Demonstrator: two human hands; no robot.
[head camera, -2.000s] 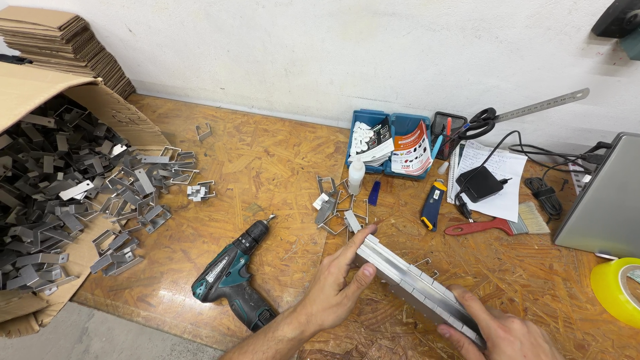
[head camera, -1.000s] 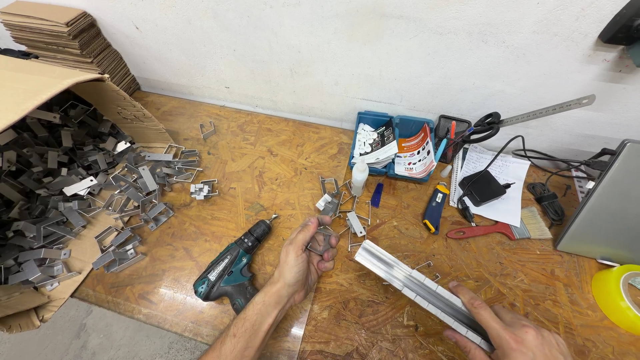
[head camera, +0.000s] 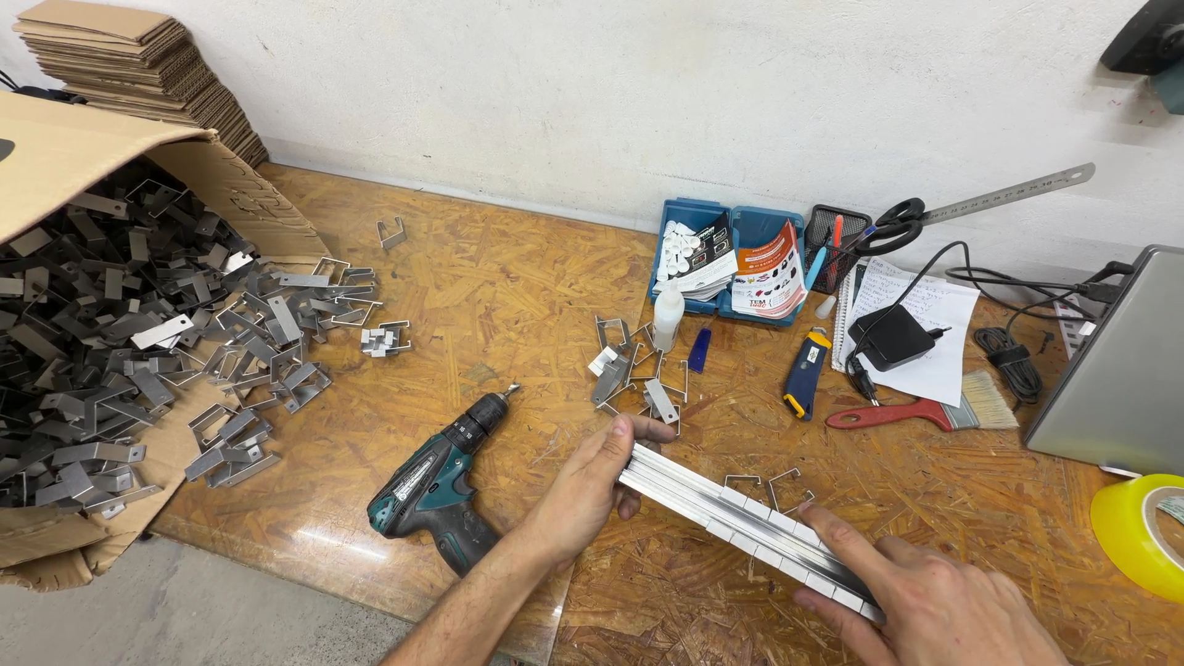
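Note:
A long metal profile (head camera: 740, 523) with a row of short segments along its edges lies slantwise between my hands. My left hand (head camera: 601, 476) grips its upper left end, thumb on top; whether a small bracket is also in those fingers is hidden. My right hand (head camera: 911, 587) holds the lower right end between fingers and thumb. A few bent metal brackets (head camera: 772, 486) show just behind the profile. Several more brackets (head camera: 659, 400) lie beyond my left hand, near a white plastic bottle (head camera: 668, 319). To the left, a cordless drill (head camera: 439, 481) lies on its side.
A cardboard box (head camera: 268, 208) spills many metal brackets at left. Along the back are a blue case (head camera: 800, 314), scissors (head camera: 893, 227), a utility knife (head camera: 807, 375), a power adapter (head camera: 890, 339) and a paintbrush (head camera: 925, 413). Yellow tape (head camera: 1133, 536) and a grey laptop (head camera: 1110, 370) stand at right.
My left hand was off the profile beside the loose brackets one second ago, with what looks like a bracket in its fingers; now it is back at the profile's upper left end. My right hand stays on the profile.

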